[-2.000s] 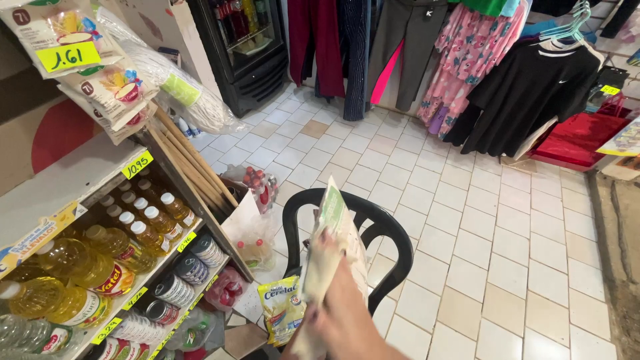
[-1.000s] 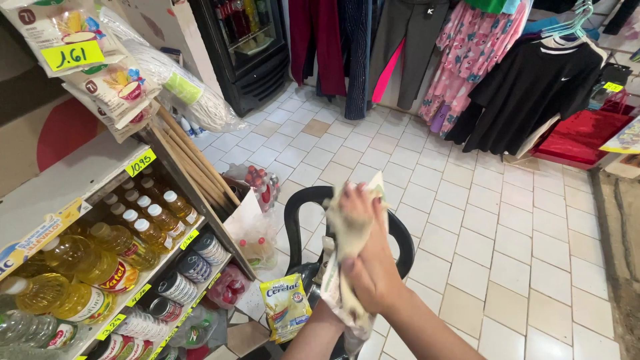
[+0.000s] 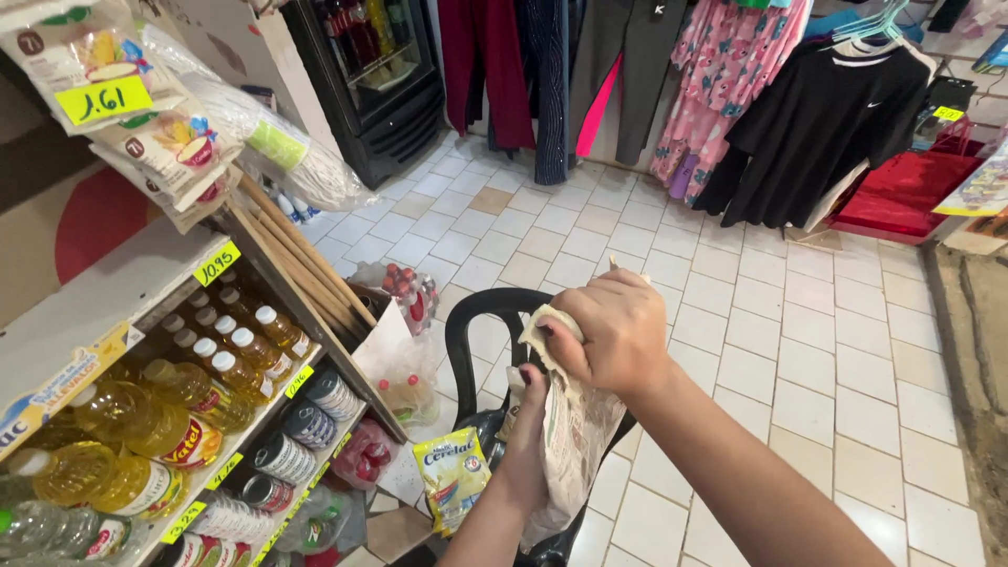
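My right hand point(image 3: 610, 331) is closed on a cream-coloured cloth point(image 3: 549, 324), part of which sticks out above the fist. Just below it, my left hand point(image 3: 529, 441) rests against a clear plastic-wrapped package point(image 3: 579, 449) with printing on it, its thumb upright beside the package. Most of the left fingers are hidden, so its grip cannot be told. Both hands are above a dark plastic chair point(image 3: 465, 315). A yellow Cerelac packet point(image 3: 453, 479) lies beside my left forearm.
At left, a shelf point(image 3: 102, 276) holds oil bottles point(image 3: 126, 417) and cans point(image 3: 285, 457). Wooden poles point(image 3: 299, 260) lean beside it. Packed bottles point(image 3: 405, 291) sit on the tiled floor point(image 3: 709, 339). Behind are a drinks fridge point(image 3: 370, 87) and hanging clothes point(image 3: 827, 126).
Two seconds ago a hand lay spread over the package. One second ago both hands were together on the cloth; now the right is closed around it, with the left lower down.
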